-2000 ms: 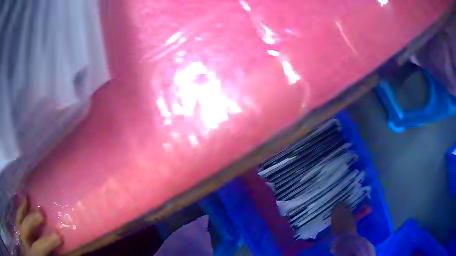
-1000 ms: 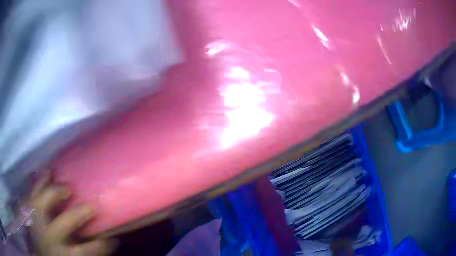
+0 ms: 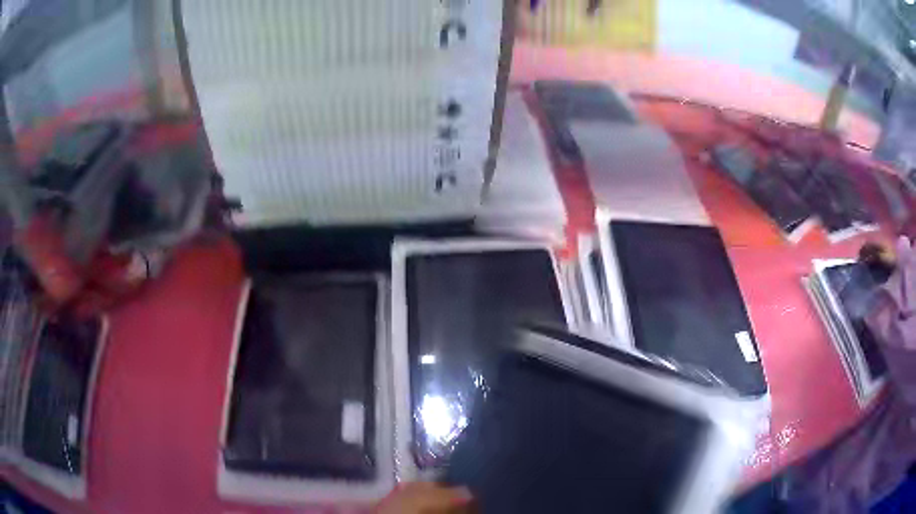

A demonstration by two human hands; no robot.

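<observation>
A black touch-screen unit with a white border is raised, tilted and blurred at the bottom centre, over part of the unit behind it. My left hand is at its lower left corner, blurred and cut off by the bottom edge, and appears to grip it. My right hand is not visible. Below the white board, black units in white sleeves lie flat: one at the left, one in the middle and one on a stack at the right. White labels show on the left and right ones.
A large white board stands at the back on a black base. Tangled dark items lie left of it. More sleeved units are at the far left and far right, where another person's hand and sleeve reach in.
The view has swung from the table edge and the blue bin up to the bench with the board. A tilted unit now shows in front; the bin is out of view.
</observation>
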